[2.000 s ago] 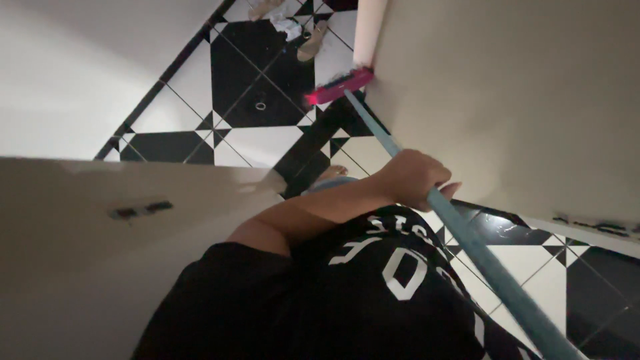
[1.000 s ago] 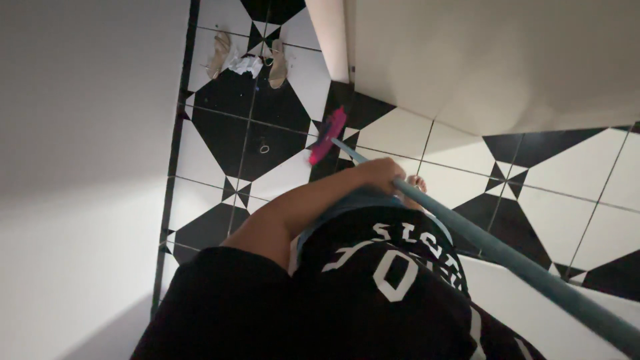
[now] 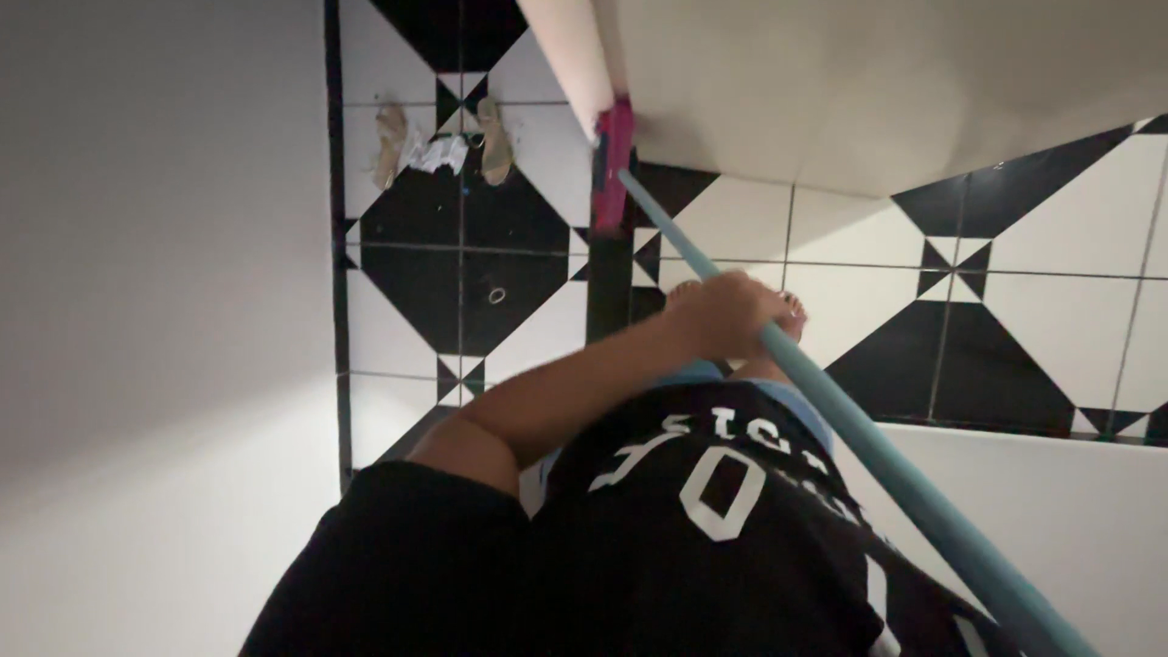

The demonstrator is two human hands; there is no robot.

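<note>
My left hand [image 3: 730, 315] is closed around the light blue handle [image 3: 876, 447] of a broom. The handle slopes from the lower right up to a bright pink head [image 3: 614, 164] with a dark side. That head lies over the dark floor strip, against or very close to the pale edge of a door or wall; whether it touches is unclear. My right hand is out of view, and the handle's near end runs out of frame at the bottom right.
Crumpled white paper or plastic [image 3: 440, 153] lies between two beige sandals [image 3: 495, 141] on the black-and-white tiles [image 3: 411, 274]. A small ring-shaped thing [image 3: 496, 296] is nearer. My bare feet [image 3: 792, 315] stand beyond my hand. Pale walls flank the floor.
The pink head has moved from below the pale edge a second ago to up against or beside it. My left hand stays closed on the handle. The view has turned.
</note>
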